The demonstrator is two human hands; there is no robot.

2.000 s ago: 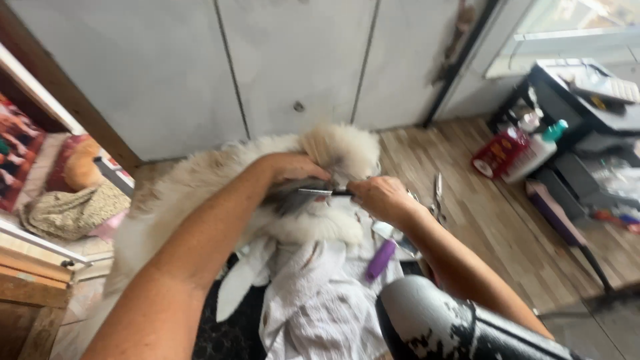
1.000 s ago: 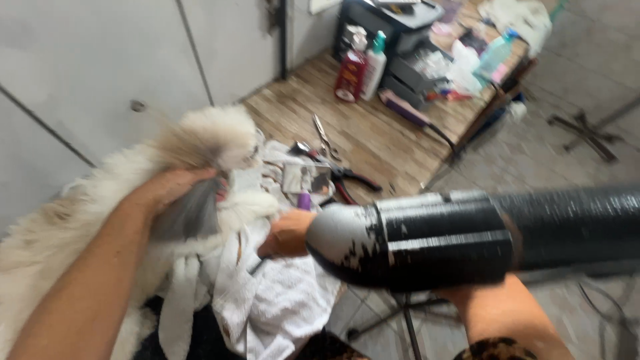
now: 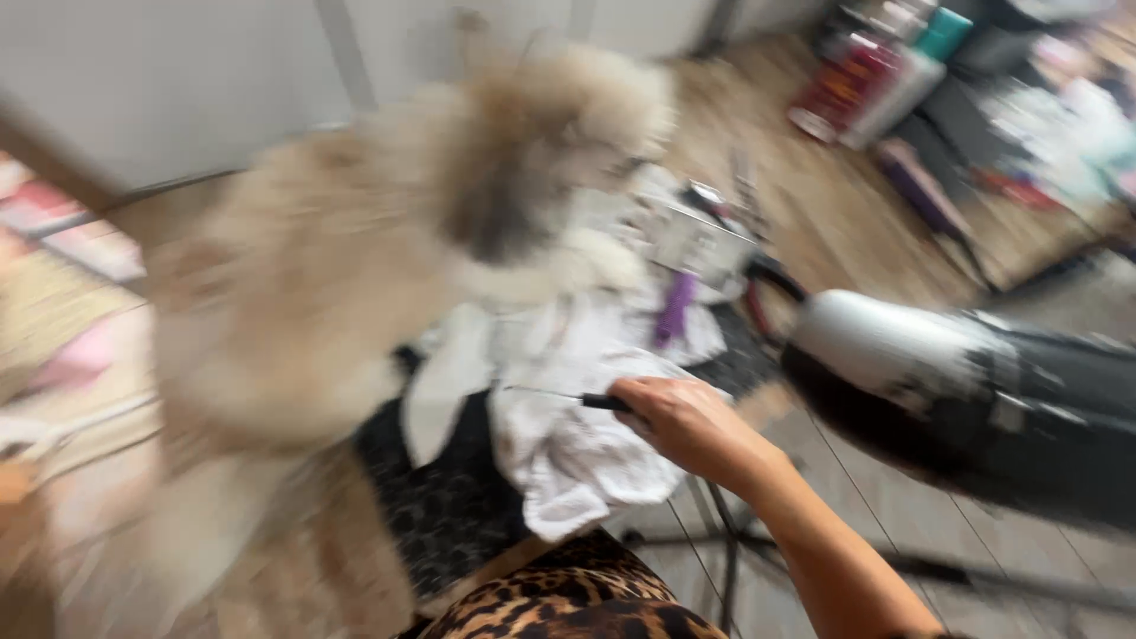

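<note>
My right hand (image 3: 683, 422) is closed on the black handle of a thin metal grooming tool (image 3: 603, 402), its type blurred; the slim metal end points left over a crumpled white cloth (image 3: 577, 435). My left hand is out of view. A fluffy cream dog (image 3: 311, 284) with a grey ear (image 3: 506, 209) lies at the left and centre, its head at the top middle. Just right of the dog's head are a purple-handled tool (image 3: 677, 306), a small light-coloured box (image 3: 697, 244) and metal scissors (image 3: 744, 191), all blurred.
A black and silver dryer nozzle (image 3: 905, 355) juts in from the right, near my right hand. Red (image 3: 843, 89) and white bottles, a purple corded clipper or similar tool (image 3: 927, 191) and plastic bags (image 3: 1056, 124) lie at the upper right. Below is a dark speckled tabletop (image 3: 444, 515).
My left hand has left the dog's head and gone out of view. My right hand, beside the dog's face two seconds ago, is now over the white cloth with the thin tool.
</note>
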